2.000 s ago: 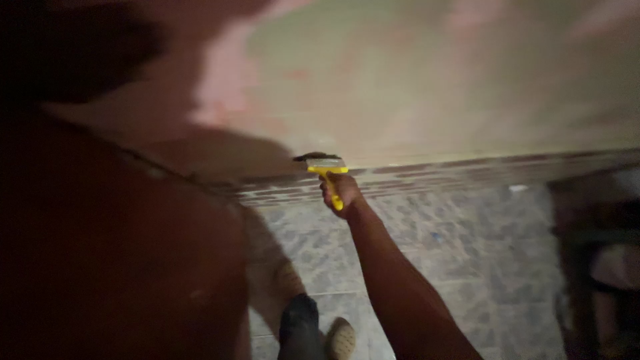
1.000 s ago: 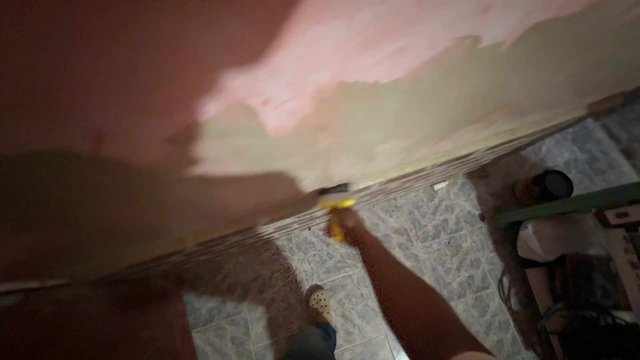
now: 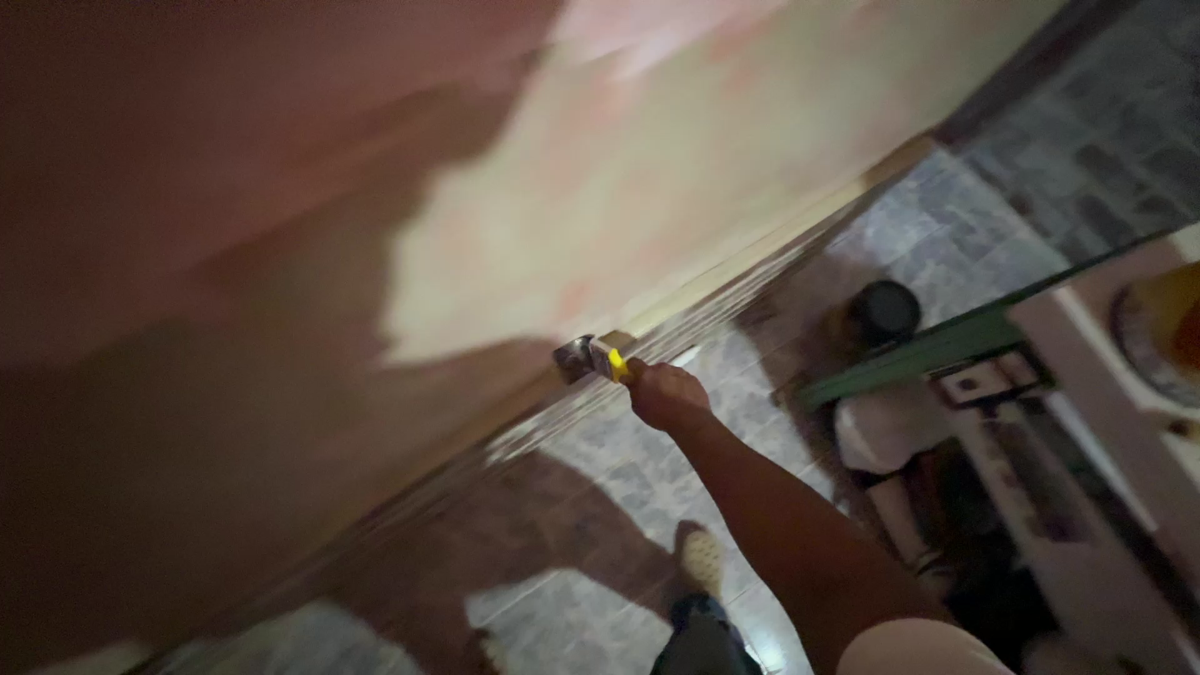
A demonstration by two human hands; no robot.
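My right hand [image 3: 669, 394] is closed around the yellow handle of a flat paintbrush [image 3: 606, 360], whose dark bristles lie against the foot of the wall. Patches of pink and pale greenish colour cover the wall [image 3: 675, 159], and much of its left side is in shadow. Streaked bands run along the wall's bottom edge [image 3: 731, 305], just above the floor, beside the brush. Blur hides how far the bristles touch the surface. My left hand is outside the view.
Grey-blue patterned tiles [image 3: 609, 478] cover the floor. My foot in a perforated clog [image 3: 700, 558] stands below my hand. A dark round container [image 3: 884, 312] sits on the floor at right, next to a green-edged shelf or table [image 3: 947, 328] holding several items.
The brush now points more to the left, at the wall's foot, where it pointed more upward before. The view has turned, showing more of the furniture at right.
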